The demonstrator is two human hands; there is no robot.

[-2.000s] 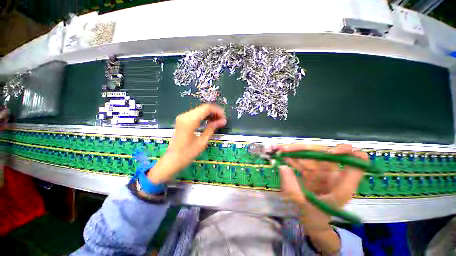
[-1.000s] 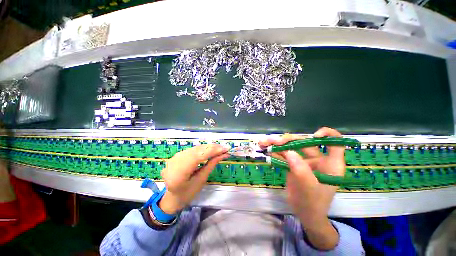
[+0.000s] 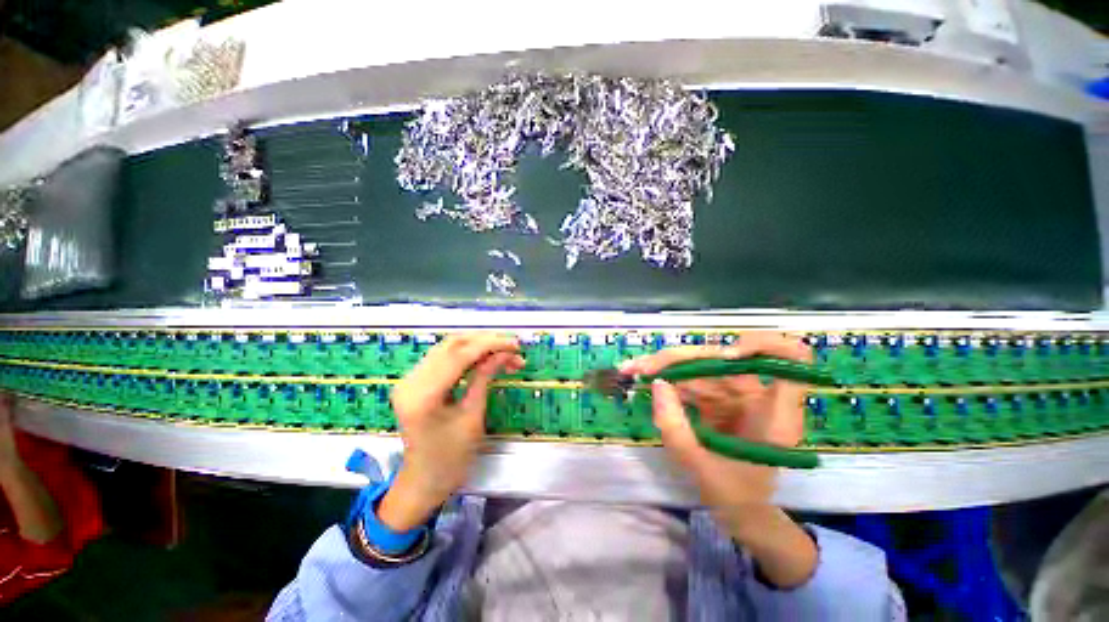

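Observation:
My right hand grips the green-handled cutters, their dark jaws pointing left over the green circuit boards. My left hand, with a bright blue wrist strap, is over the boards left of the jaws, apart from them. Its thumb and fingertips are close together; whether a tiny part is between them cannot be told. A large heap of silver components lies on the dark green surface beyond the boards, with a few loose pieces nearer me.
White block components with long thin wires lie left of the heap. A greyish clear plastic bag or tray is at far left. Small pale bags lie on the back ledge. A person in red is at lower left.
My left hand has moved from near the heap down to the boards and is now slightly away from the cutter jaws. The person's arm at left shows more.

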